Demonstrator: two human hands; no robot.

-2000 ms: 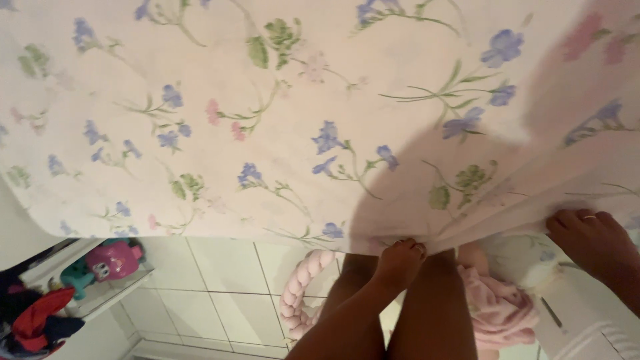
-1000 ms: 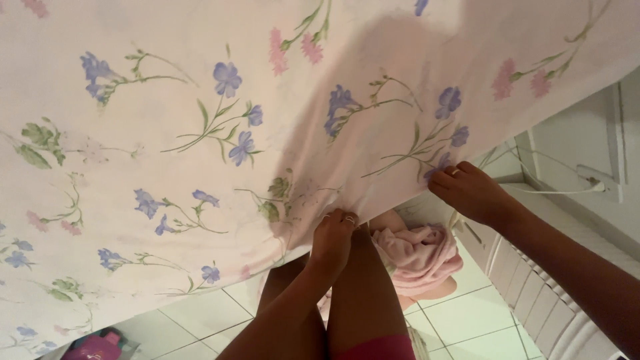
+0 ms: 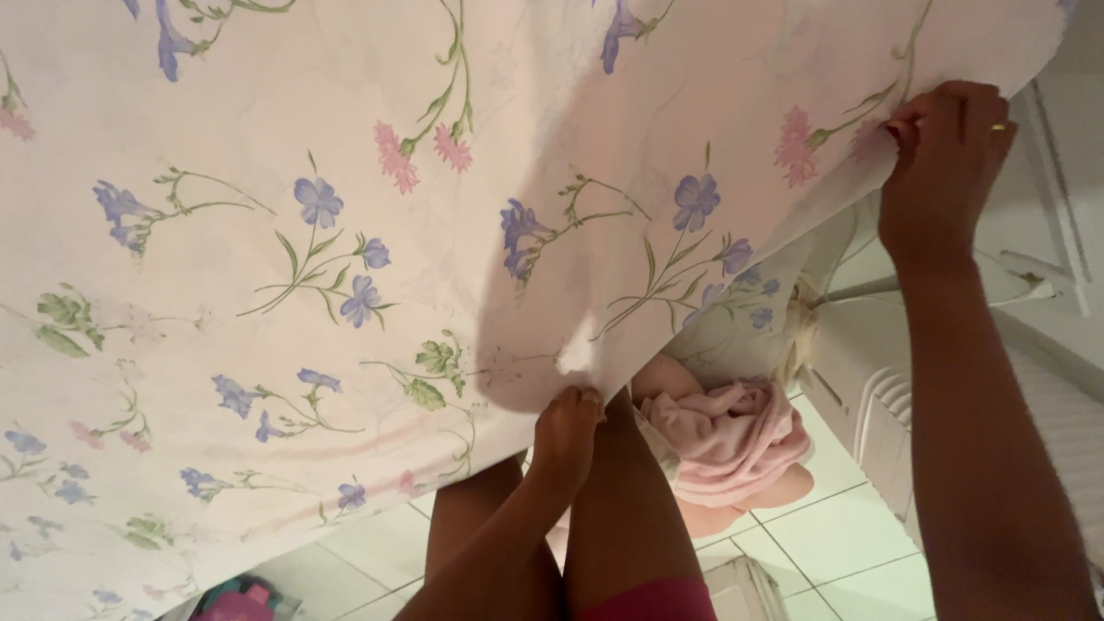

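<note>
A large floral-printed sheet (image 3: 431, 250), pale with blue and pink flowers, spreads across most of the view. My left hand (image 3: 569, 435) grips its lower edge near the middle, just above my legs, with the fingers closed on the fabric. At the upper right, my right hand (image 3: 944, 155), a ring on one finger, pinches the same edge farther along, so the border slants upward between the two hands. What lies under the sheet is hidden.
A pink blanket (image 3: 733, 440) lies bundled beside my legs over the tiled floor (image 3: 837, 526). At right stands a white ridged unit (image 3: 880, 414) near a white panel (image 3: 1052, 172) and a cable. A pink item (image 3: 237, 601) shows at bottom left.
My right hand has moved up and to the right along the sheet's edge, away from my left hand. The edge now slants more steeply. The view has turned.
</note>
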